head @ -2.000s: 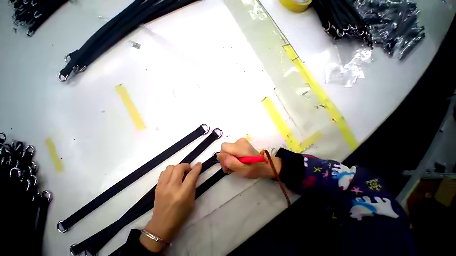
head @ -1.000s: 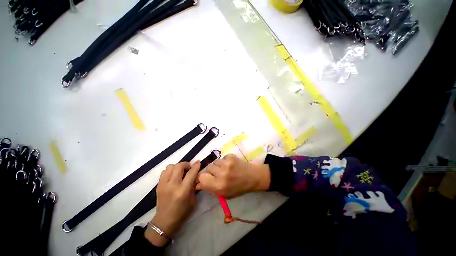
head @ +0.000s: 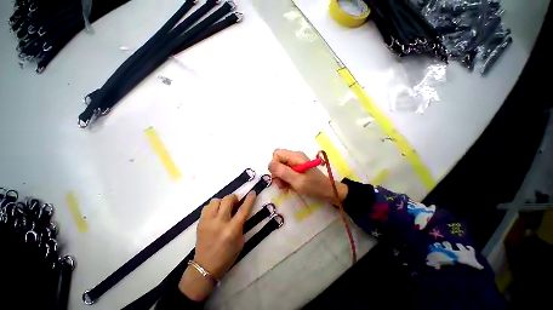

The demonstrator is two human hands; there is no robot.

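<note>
Several narrow black straps with silver rings lie slanting side by side on the white table. My left hand (head: 221, 236) lies over the middle straps, its fingertips pressing on the second strap (head: 258, 186) below its ring. My right hand (head: 297, 175) holds a red pen-like tool (head: 308, 164) at that strap's ring end; the tool's tip is hidden by the fingers. A reddish-brown cord (head: 341, 212) trails from the tool over the wrist. Two more ring ends (head: 277, 220) lie just below my right hand. The far-left strap (head: 170, 239) lies apart from the others.
A small strap group (head: 154, 60) lies at the upper left. Piles of ringed straps lie at the far left (head: 30, 236), top left (head: 51, 24) and top right (head: 406, 30). A yellow tape roll (head: 350, 11), clear plastic scraps (head: 418, 85) and yellow tape strips (head: 388, 127) are on the table.
My right hand has moved up and right from beside my left fingers to the second strap's ring. The red tool now points up across the hand. Two ring ends below are uncovered.
</note>
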